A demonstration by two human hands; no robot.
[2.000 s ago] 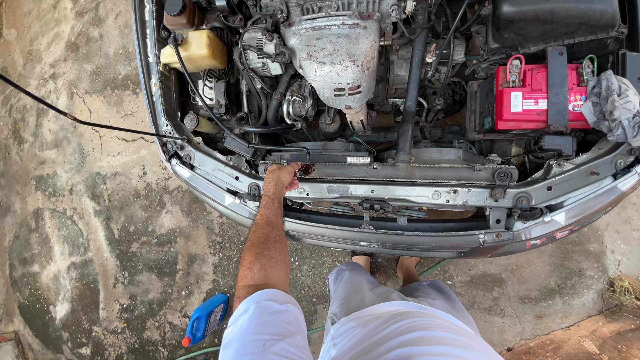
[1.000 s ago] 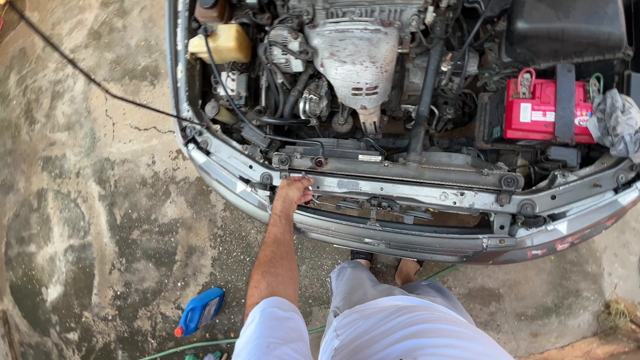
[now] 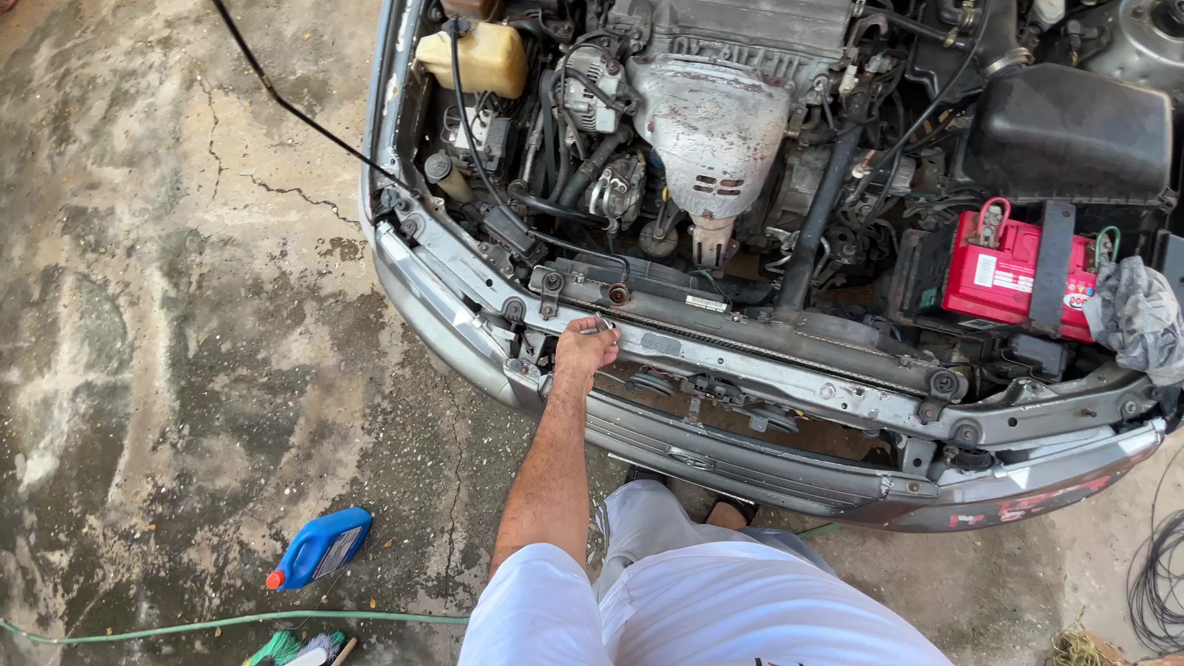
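Note:
My left hand is over the car's silver front crossmember, fingers closed on a small metal piece that looks like a radiator cap; the fingers partly hide it. Just beyond the fingertips, the uncovered radiator filler neck shows a rusty brown inside. A thin black hose runs to this neck. The radiator's black top tank stretches to the right behind the crossmember. My right hand is out of view.
The engine's heat shield lies beyond the radiator. At right are a red battery and a crumpled grey cloth. A blue jug with an orange cap, a green hose and a brush lie on the ground.
My left hand has moved from the filler neck back toward the car's front edge, with the small metal piece in its fingers. The neck's opening, covered by the hand earlier, now shows.

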